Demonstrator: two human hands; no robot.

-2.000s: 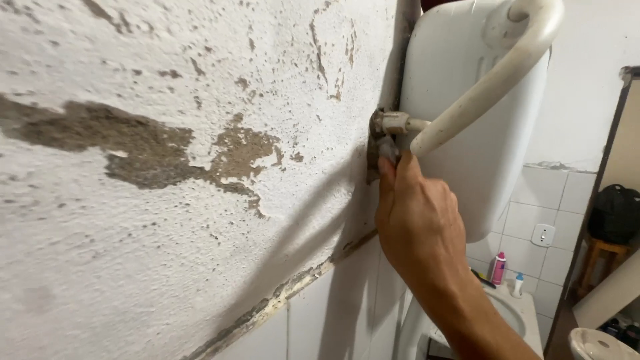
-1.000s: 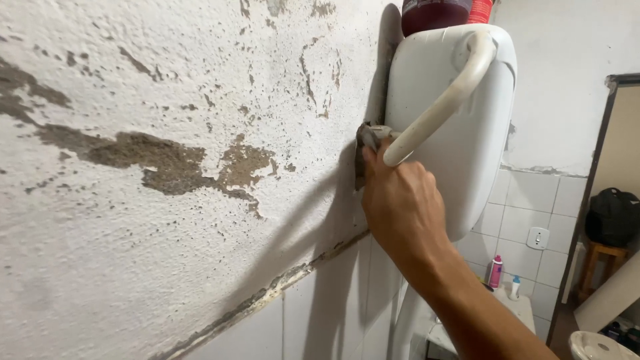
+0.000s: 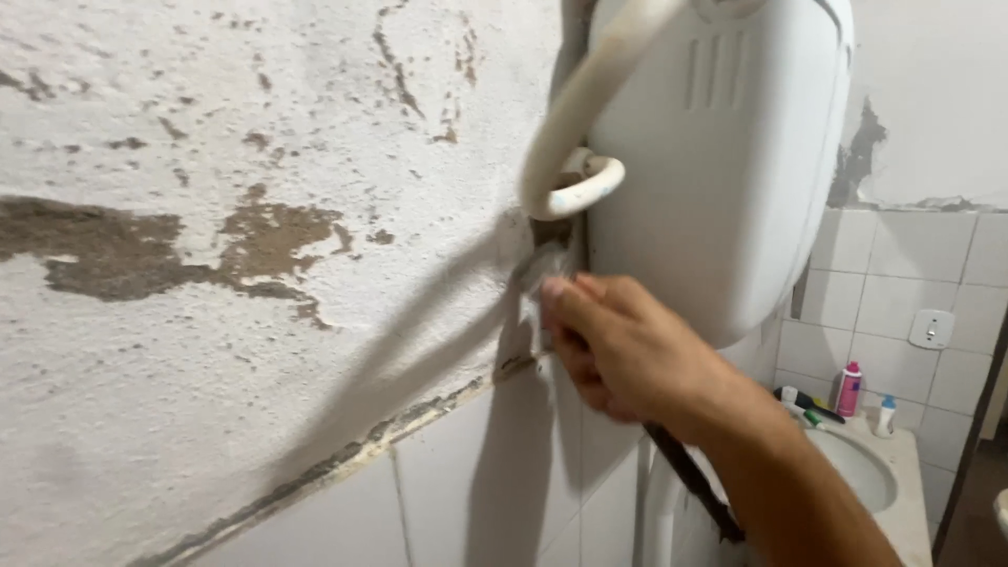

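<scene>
My right hand [image 3: 622, 339] is in front of the wall corner, below the bend of a white plastic pipe [image 3: 583, 102]. Its fingers are pinched on a small greyish, translucent-looking piece [image 3: 543, 268], too blurred to name. Just above the piece, a dark broken hollow [image 3: 551, 230] shows in the wall. The pipe comes down beside a white plastic cistern [image 3: 693, 205], and a short white hooked tube end [image 3: 587, 189] curls at its lower bend. My left hand is not in view.
Peeling plaster wall [image 3: 276, 236] fills the left, above white tiles [image 3: 331, 504]. At lower right, a sink [image 3: 858, 472] holds a pink bottle [image 3: 849, 390], a small white bottle [image 3: 886, 417] and a dark-handled brush-like item [image 3: 819, 405]. A wall switch or socket [image 3: 932, 328] is above.
My right hand has moved down from the pipe's wall fitting, where it was gripping earlier. The pipe's lower end, earlier at the hand, now shows above it. The view has shifted closer.
</scene>
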